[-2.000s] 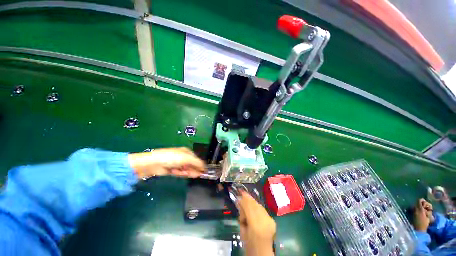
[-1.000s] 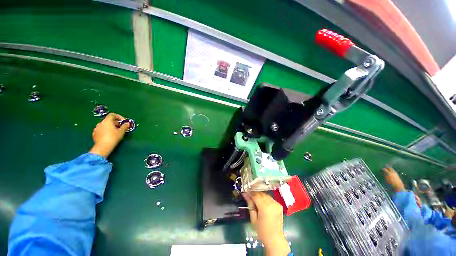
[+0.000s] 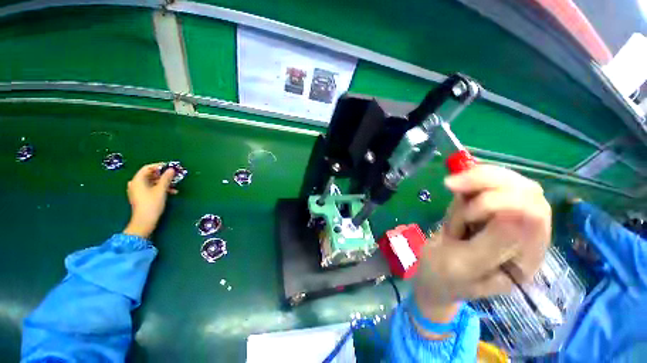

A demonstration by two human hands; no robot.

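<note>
My left hand (image 3: 147, 196) holds a round unit (image 3: 174, 172) at its fingertips, at or just above the green bench. My right hand (image 3: 489, 230) is raised near the camera, closed around the red handle grip (image 3: 461, 162) of the toggle press (image 3: 352, 142); a slim stick-like tool (image 3: 521, 280) also shows in this hand. The green-topped press fixture (image 3: 345, 230) stands on the black press base (image 3: 287, 262). What lies inside the fixture is hidden. Two more round units (image 3: 213, 249) lie right of my left forearm.
More round units (image 3: 113, 161) lie along the belt. A red bin (image 3: 402, 249) is right of the fixture. Blister trays (image 3: 567, 280) are partly behind my right hand. A white paper sheet (image 3: 284, 346) is at the bottom. A coworker's blue sleeve (image 3: 614, 248) is at right.
My right hand has left the fixture and moved up and right onto the handle grip, which has come down towards the camera. My left hand stays at the round unit.
</note>
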